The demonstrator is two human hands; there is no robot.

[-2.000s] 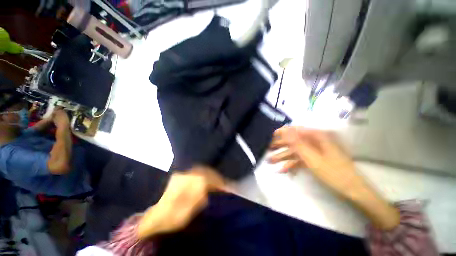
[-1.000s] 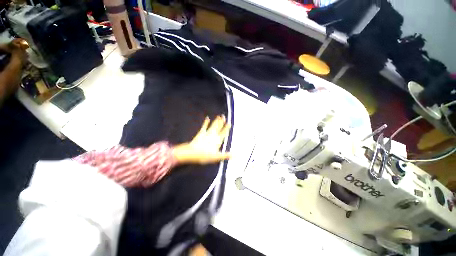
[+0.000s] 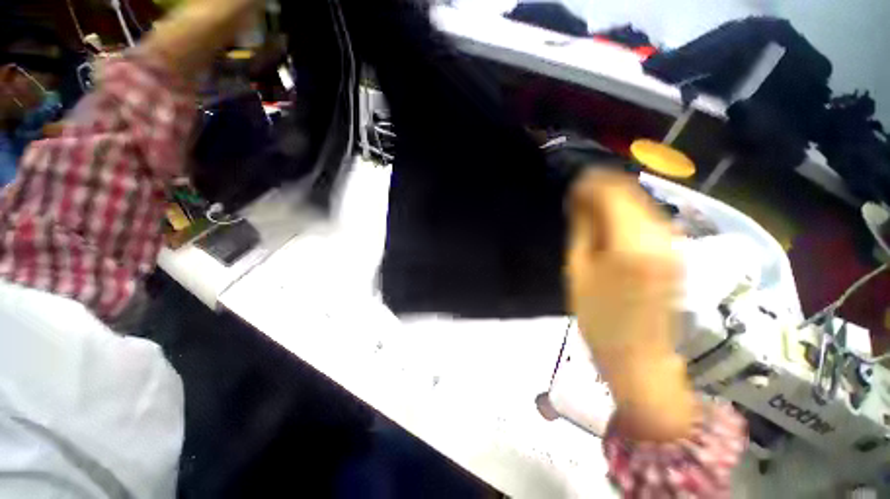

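Note:
A large dark garment panel (image 3: pixel 468 214) hangs raised over the white sewing table (image 3: pixel 390 365), with white lines showing on its left part. My right hand (image 3: pixel 625 273) is blurred at the panel's right edge, in front of the machine; its fingers look curled, but the grip on the cloth is unclear. My left arm reaches up to the top left. My left hand (image 3: pixel 210 24) is cut off by the upper edge, so its fingers are hidden. The white brother sewing machine (image 3: pixel 781 390) stands at the lower right.
A person (image 3: pixel 29 97) is at the far left edge. A dark flat object (image 3: pixel 227 242) lies at the table's left end. Behind are another white table (image 3: pixel 566 58) with dark garments (image 3: pixel 751 88) and a round yellow-orange object (image 3: pixel 663 158).
The panel was lying on the table under my left hand and is now lifted. My left arm has moved up to the top left. My right hand has come up beside the machine head.

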